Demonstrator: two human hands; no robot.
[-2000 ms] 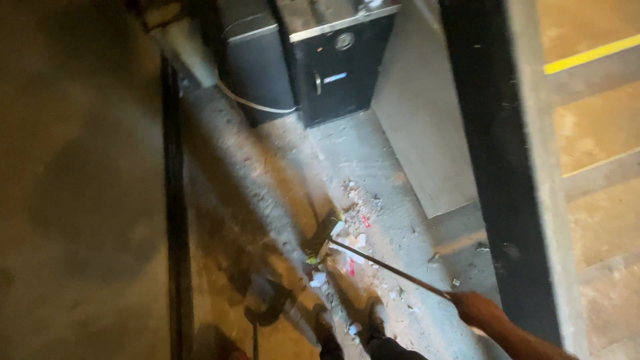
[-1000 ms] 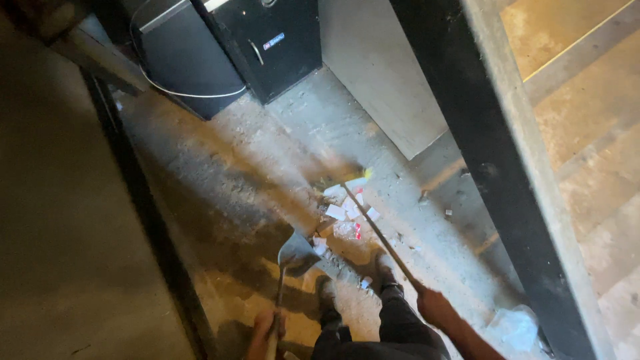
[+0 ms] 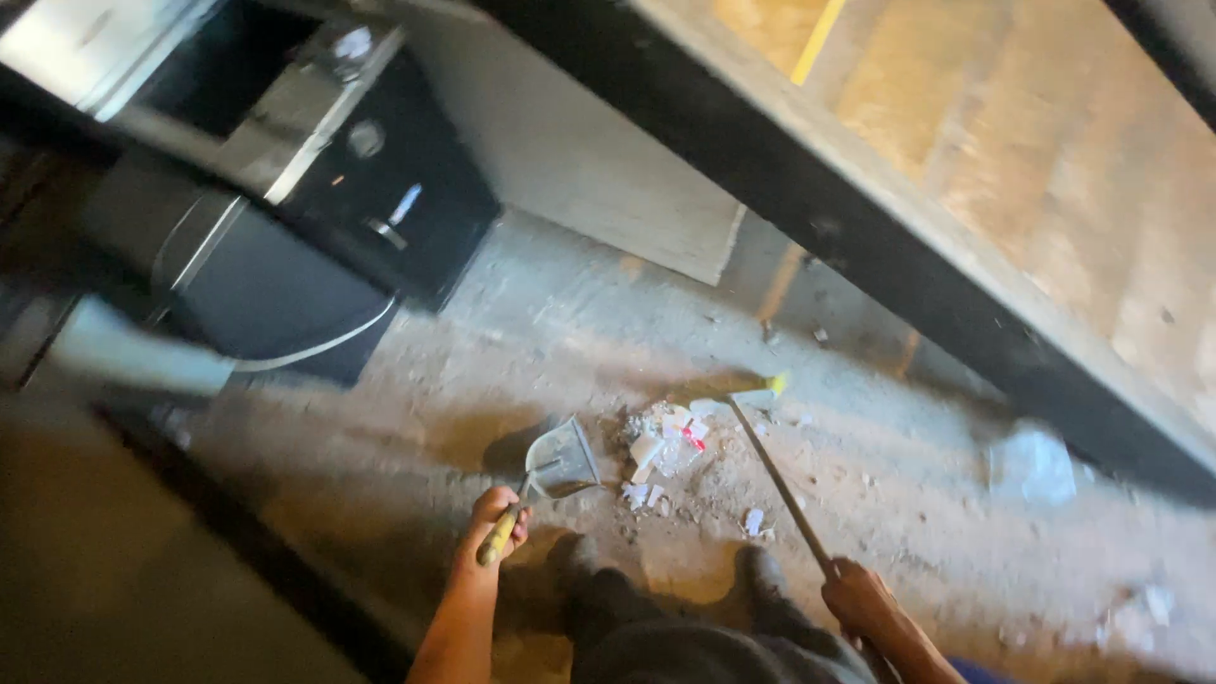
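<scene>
My left hand (image 3: 502, 521) grips the yellow handle of a metal dustpan (image 3: 562, 460), whose pan is at the left side of a pile of litter (image 3: 668, 446). The pile holds paper scraps, a red and white piece and grey debris on the dusty floor. In my right hand (image 3: 860, 598) is the long stick of a broom (image 3: 757, 391); its head, with a yellow-green end, rests at the upper right of the pile. The bristles are blurred. One white scrap (image 3: 753, 522) lies apart from the pile, near my right foot.
A black cabinet (image 3: 399, 190) and a dark bin (image 3: 275, 285) with a pale rim stand at the upper left. A dark beam (image 3: 817, 228) runs diagonally beside steps (image 3: 1026, 142). A clear plastic bag (image 3: 1034, 465) and more scraps (image 3: 1135, 613) lie at the right.
The dustpan, blurred beside the litter one second ago, shows clearly at the pile's left. The broom head has moved from the pile two seconds ago to its upper right edge. The view has turned.
</scene>
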